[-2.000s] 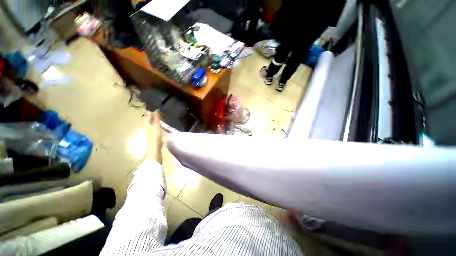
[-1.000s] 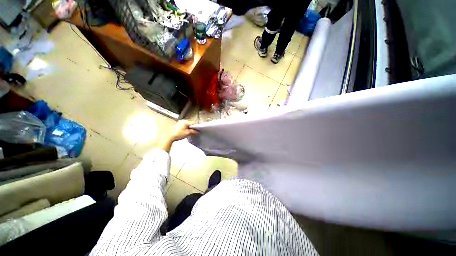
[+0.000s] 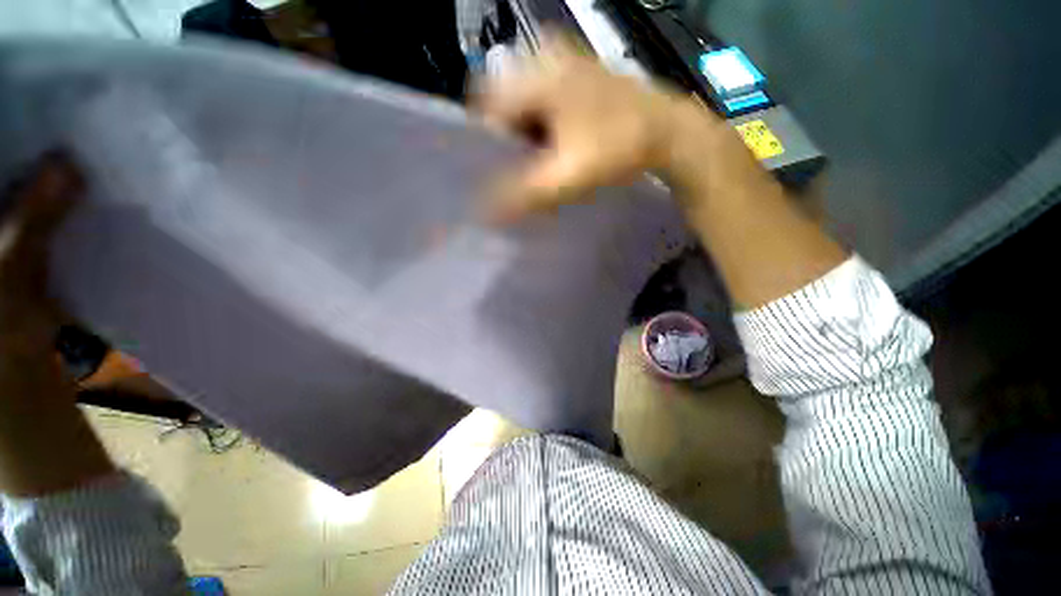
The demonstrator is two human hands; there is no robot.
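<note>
A large lilac-white sheet of paper [image 3: 314, 233] hangs folded in the air in front of me, slanting down from upper left. My left hand [image 3: 41, 233] is blurred and dark at the left edge of the picture, gripping the sheet's left part. My right hand [image 3: 570, 128] is at the sheet's upper right edge, back of the hand up and fingers bent. It is badly blurred, so I cannot tell whether it pinches the paper. The lower corner of the sheet hangs above the floor.
A plotter end with a lit blue screen [image 3: 732, 72] and a yellow label [image 3: 760, 139] is at upper right. A small pink-rimmed waste basket [image 3: 678, 346] stands below it. Cables [image 3: 209, 431] lie on the cream floor tiles [image 3: 268, 524] at lower left. Dark clothing shows behind the sheet.
The view has swung right to the plotter's end. My right hand has come into view. The sheet, stretched out to the right before, now hangs folded across the left and middle.
</note>
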